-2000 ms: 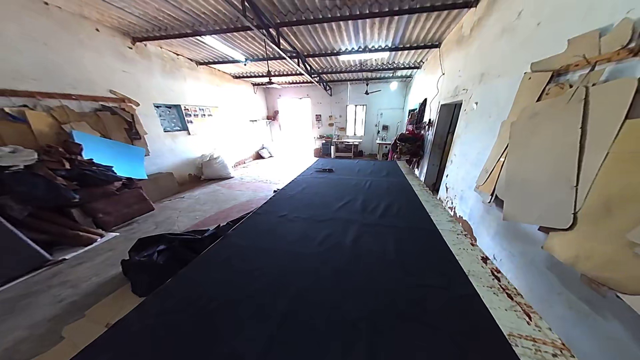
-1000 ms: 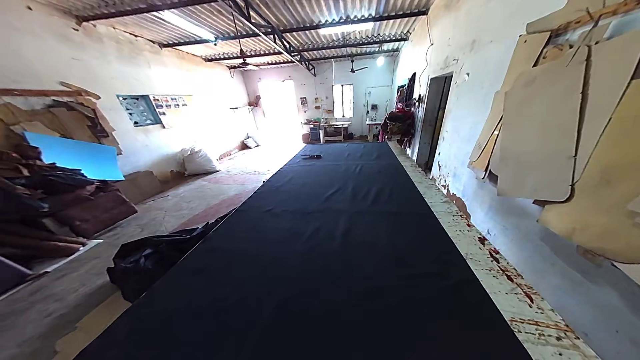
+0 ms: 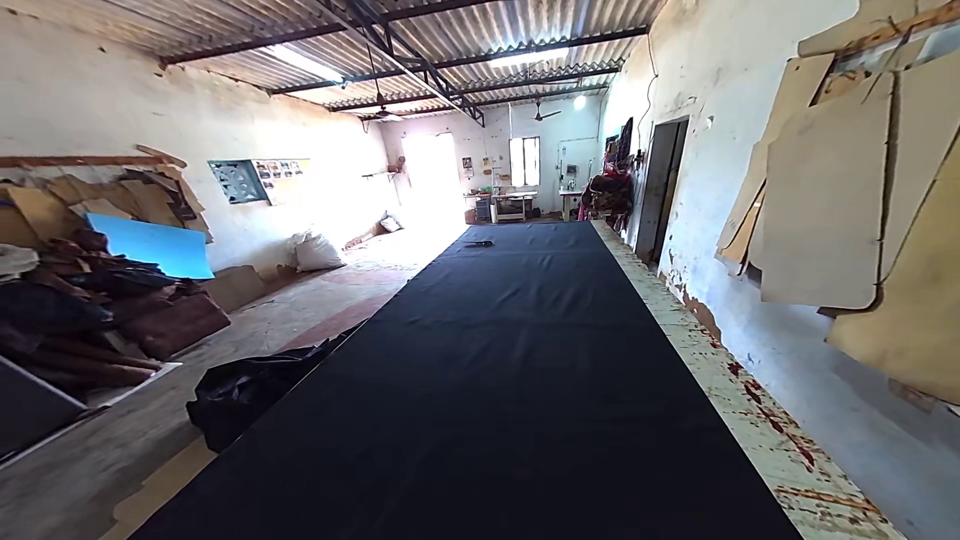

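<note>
Neither my left hand nor my right hand shows in the head view, so what they hold or touch is hidden. Black cloth (image 3: 510, 360) lies spread along a long table, with low wrinkles across its middle and far part. Near the cloth's far left edge lies a small dark tool (image 3: 478, 244), too small to name surely. Along the right side the table's pale, stained edge (image 3: 742, 397) is exposed. A crumpled black plastic sheet or bag (image 3: 247, 390) hangs at the left side of the table.
Cardboard patterns (image 3: 821, 195) hang on the right wall, close to the table. Piled dark material (image 3: 90, 300) and a blue sheet (image 3: 154, 244) stand at left. A white sack (image 3: 318, 252) rests by the left wall. Sewing tables (image 3: 514, 196) stand at the far end; a doorway (image 3: 664, 191) opens at right.
The view has shifted slightly. Nothing on the table has plainly moved.
</note>
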